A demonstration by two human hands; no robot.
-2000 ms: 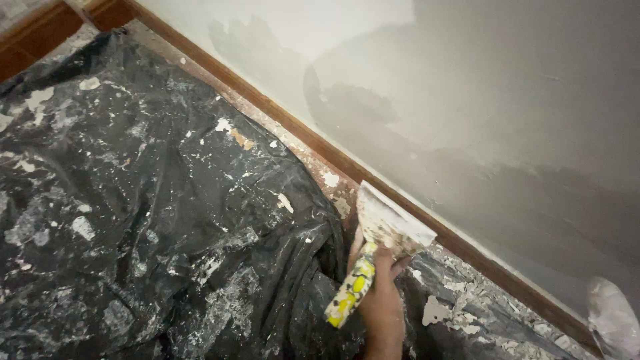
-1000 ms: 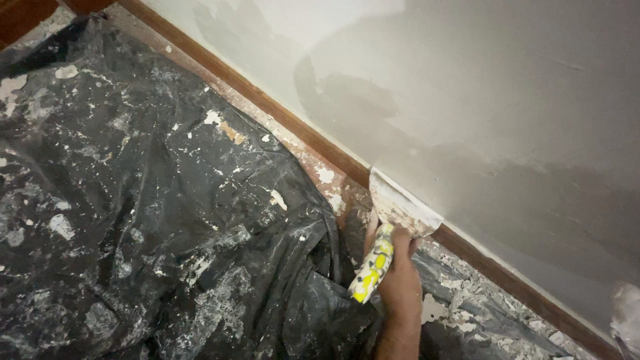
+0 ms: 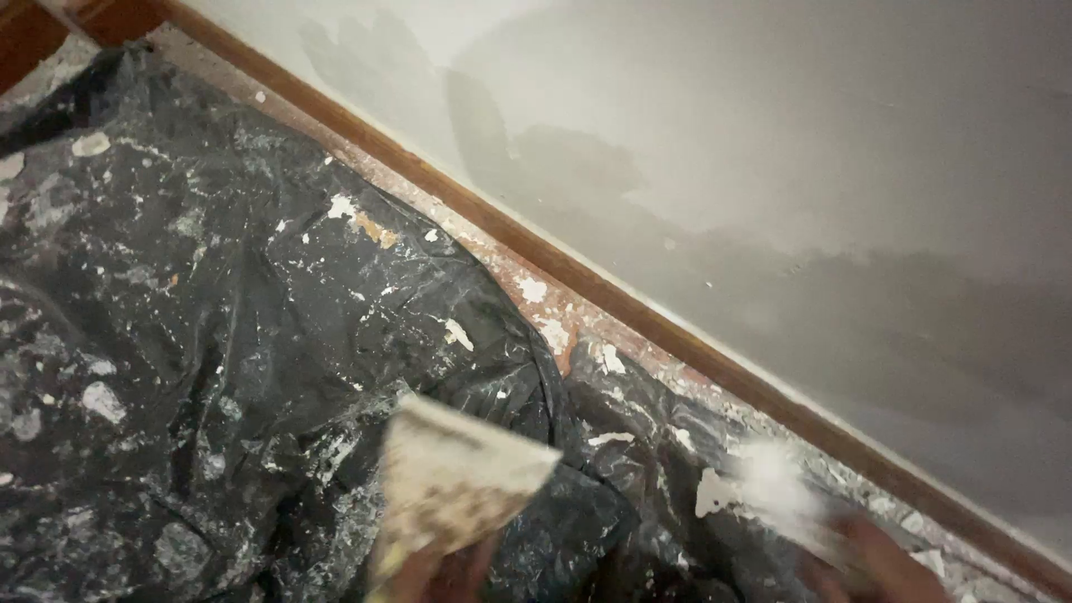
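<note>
My left hand (image 3: 444, 574), at the bottom centre, is closed around a wide putty knife (image 3: 465, 477). Its blade is smeared with pale filler and points up, over a black plastic sheet (image 3: 251, 276) and away from the wall. At the lower right, my right hand (image 3: 875, 557) is blurred, with a blurred whitish thing (image 3: 775, 477) at its fingers; what it is, and whether the fingers grip it, cannot be made out. Beyond both hands rises a grey-white plastered wall (image 3: 754, 151) with darker patches.
A brown wooden baseboard (image 3: 536, 243) runs diagonally along the foot of the wall. Beside it lies a strip of reddish floor (image 3: 494, 260) with white flakes. The plastic sheet is wrinkled and spattered with dried filler. Brown flooring (image 3: 29, 38) shows at the top left.
My left hand has moved the putty knife from the baseboard down and left, over the plastic sheet. The whitish thing at the right edge has come leftward, and my right hand is now visible.
</note>
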